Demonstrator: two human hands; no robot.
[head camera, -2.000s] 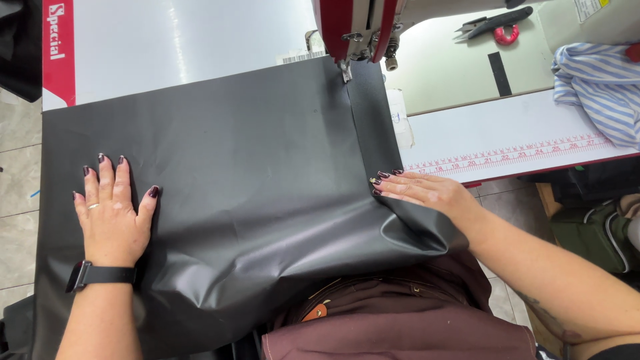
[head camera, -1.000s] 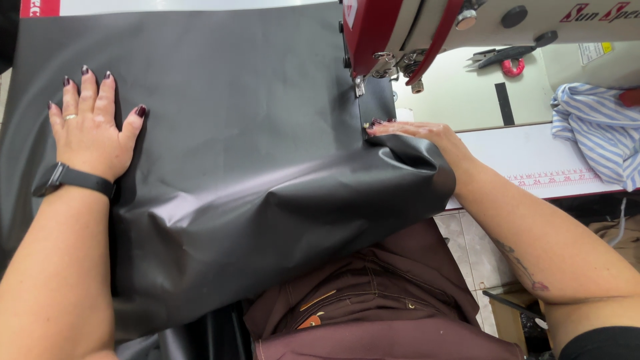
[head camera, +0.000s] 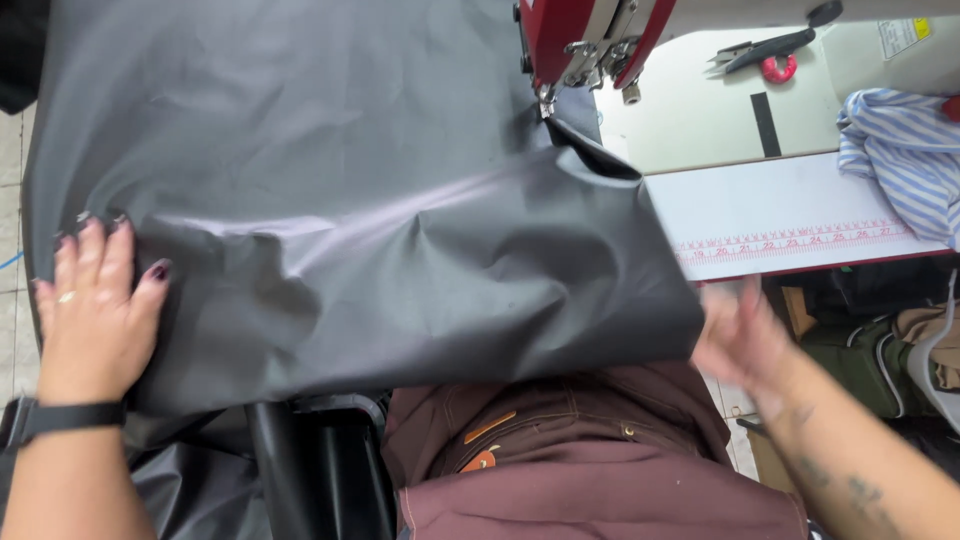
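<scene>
A large sheet of smooth black coated fabric covers the sewing table, creased across its middle. My left hand lies on its left side, palm down with fingers a little apart. At the sheet's lower right edge is my right hand, blurred; part of it is hidden by the fabric, so its grip is unclear. The presser foot of the red and white sewing machine stands at the fabric's upper right, where a fold gapes just below it.
Thread snips with a red ring lie on the machine bed. A printed ruler runs along the table edge, with striped blue and white cloth beside it. Green bags sit below right; more black material hangs below left.
My right hand has left the spot by the presser foot and moved down to the sheet's lower right edge. My left hand is lower, and the fabric has shifted toward me.
</scene>
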